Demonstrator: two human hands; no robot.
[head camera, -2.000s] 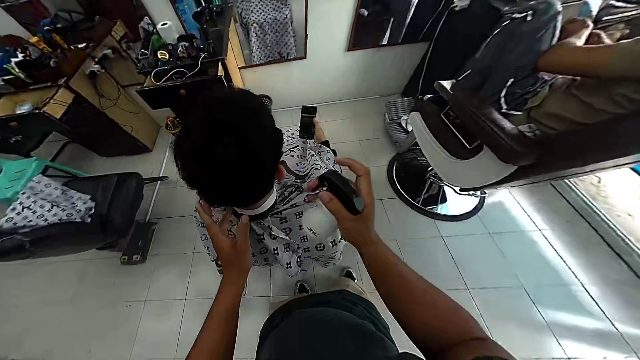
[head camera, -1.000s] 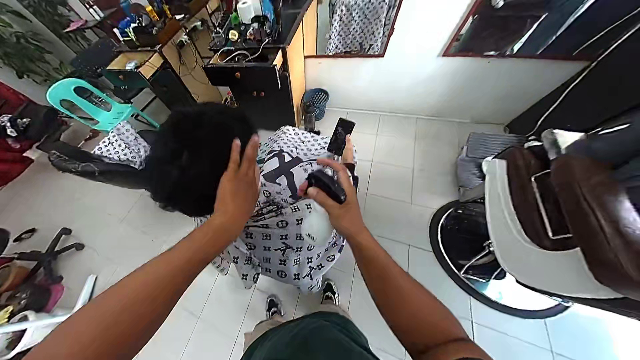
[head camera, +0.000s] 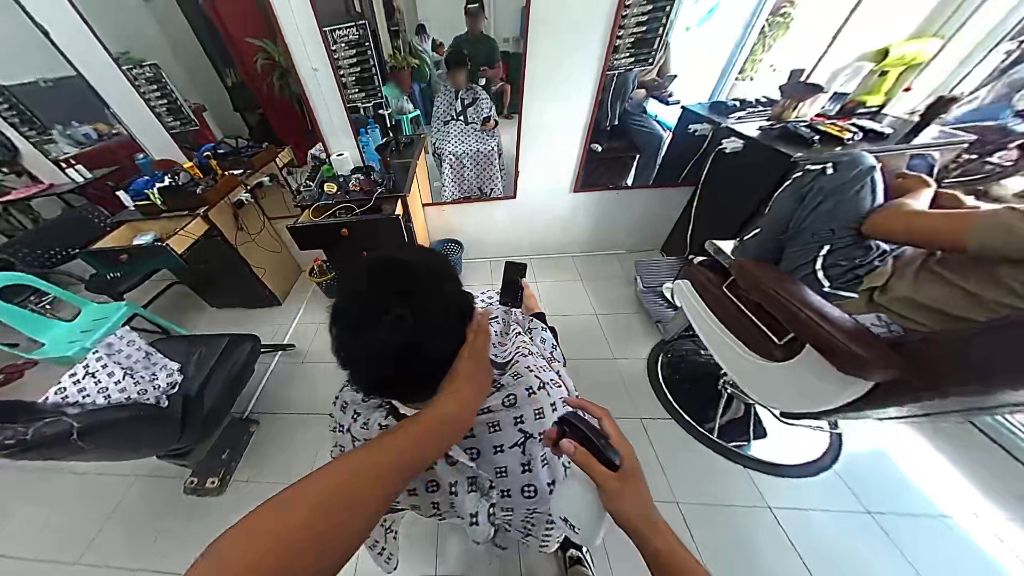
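A seated person with short black hair (head camera: 400, 320) is in front of me, draped in a white barber's cape (head camera: 512, 448) with a black printed pattern. My left hand (head camera: 470, 360) rests against the right side of the head, its fingertips hidden by hair and angle. To the right of the cape, my right hand (head camera: 600, 456) is closed around a black hair clipper (head camera: 588, 440), held away from the head. A pale rounded thing (head camera: 580, 500) lies below that hand; I cannot tell what it is. The seated person's hand holds up a black smartphone (head camera: 513, 284).
At right, another person sits in a brown and white barber chair (head camera: 768, 384) with a round base. An empty black chair (head camera: 200, 368) holding a patterned cloth (head camera: 120, 372) stands left, beside a turquoise plastic chair (head camera: 56, 312). A cluttered black cabinet (head camera: 352, 232) and wall mirrors (head camera: 480, 188) are ahead.
The left hand was low by the face and neck two seconds ago; it now lies on the side of the head. The right hand still holds the clipper. The view has swung about.
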